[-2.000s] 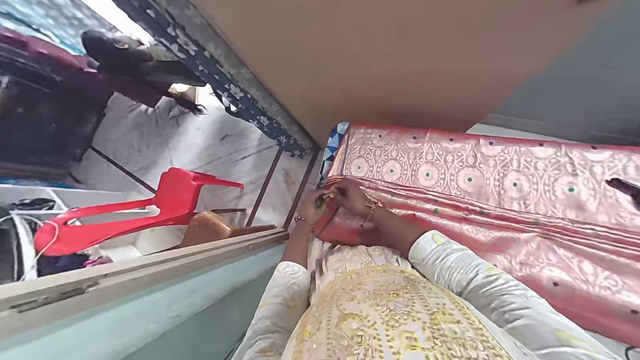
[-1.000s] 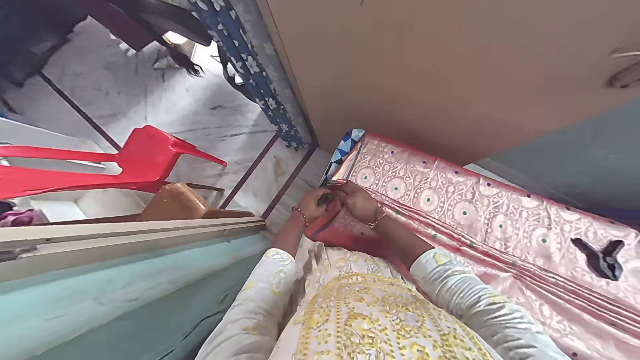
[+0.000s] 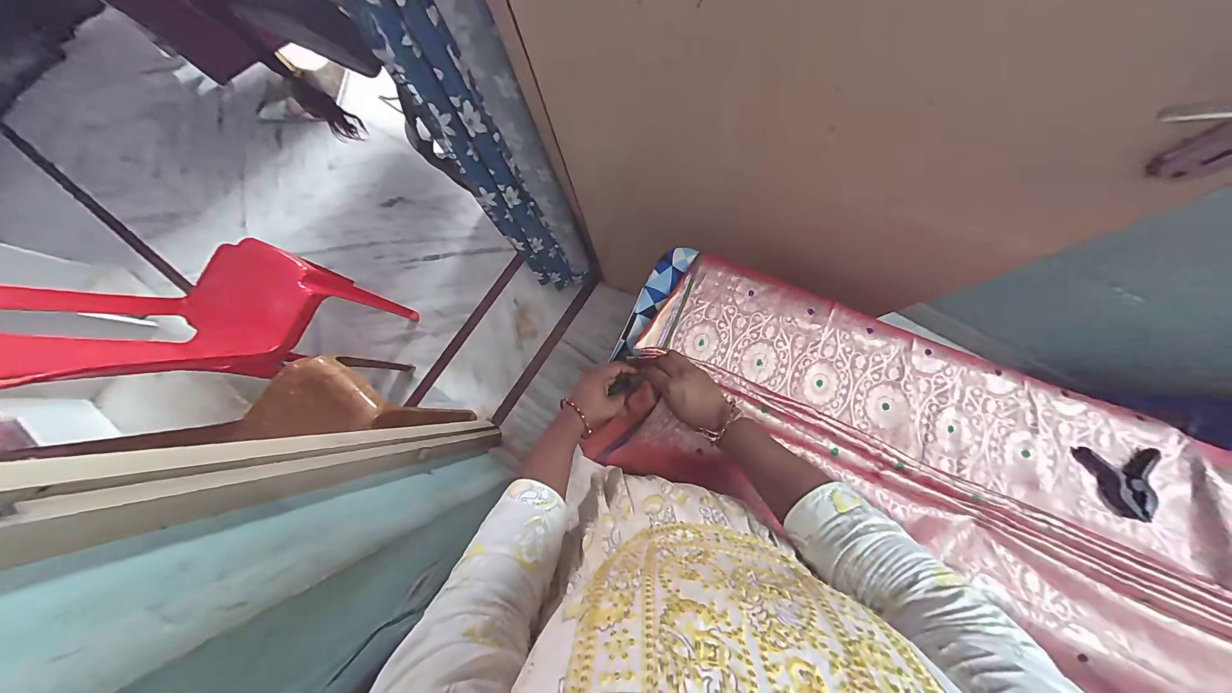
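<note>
A pink and red brocade sari (image 3: 885, 404) lies in long folds over a surface with a blue geometric-patterned cover (image 3: 659, 289). At the sari's near left end, my left hand (image 3: 599, 397) is closed around a small dark object (image 3: 624, 384), perhaps a clip; its exact kind is too small to tell. Close beside it, my right hand (image 3: 691, 390) grips the gathered edge of the sari, its fingertips almost meeting those of the left. A black clip-like item (image 3: 1121, 481) rests on the cloth farther right.
A red plastic chair (image 3: 255, 298) stands at the left behind a ledge (image 3: 241, 462), near a brown curved object (image 3: 313, 399). A blue floral curtain (image 3: 472, 125) hangs by a brown door panel (image 3: 818, 125). Part of another person shows at the upper left.
The view has swung, bringing the black item on the sari fully into sight. Both hands stay together at the sari's end; the dark object in the left hand shows more plainly than two seconds ago.
</note>
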